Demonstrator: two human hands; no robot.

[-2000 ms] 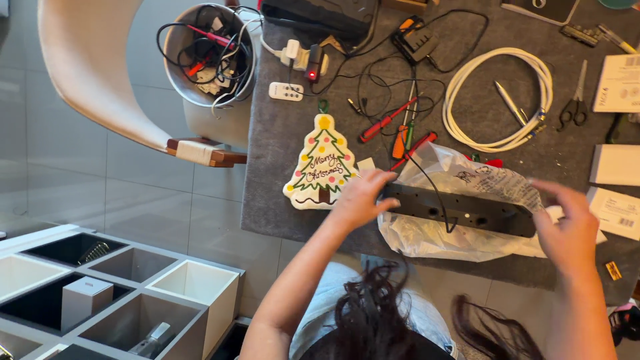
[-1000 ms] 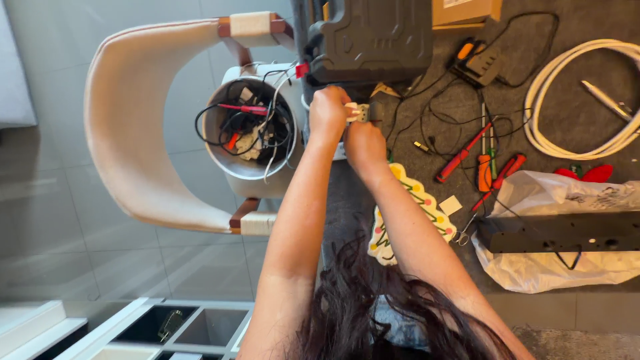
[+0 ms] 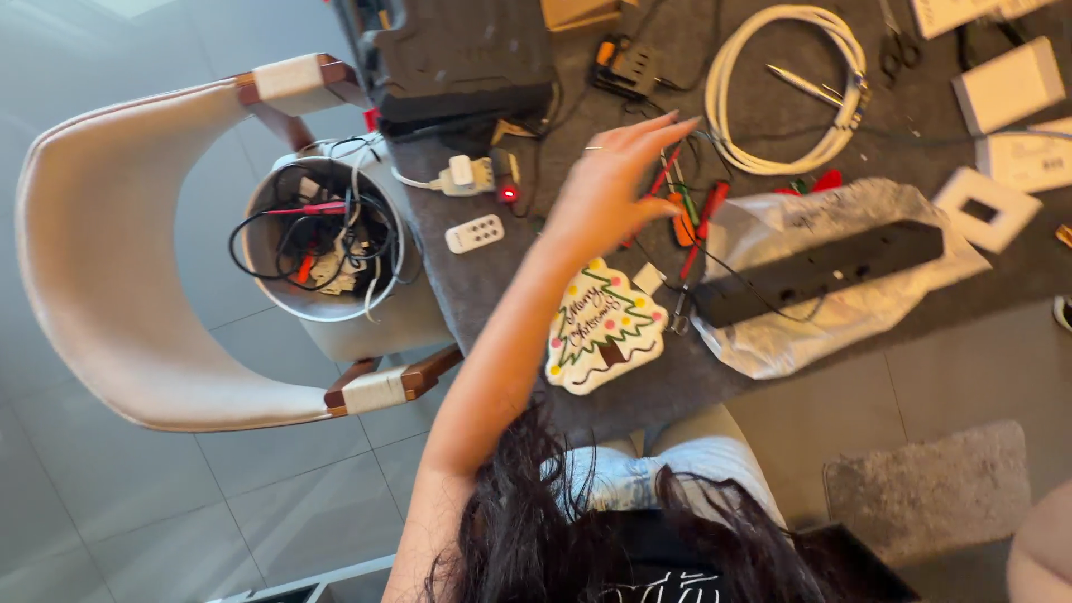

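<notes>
My left hand, blurred, is raised over the dark table with thumb and fingers apart, holding nothing. Beneath and beside it lie red-handled tools and an orange-handled screwdriver. A white Christmas-tree-shaped piece with coloured dots and writing lies below the wrist, partly behind the forearm. Left of the hand, a white plug sits in a power strip, beside a dark adapter with a lit red light. A small white remote lies below these. My right hand is out of view.
A bucket of cables stands left of the table, by a cream chair. A black case occupies the table's far left. Rightward are a coiled white cable, a long black bar on plastic wrapping and white boxes.
My hands were together at the power strip one second ago. My left hand has since moved right, empty, and my right hand has left the view. The camera view has shifted.
</notes>
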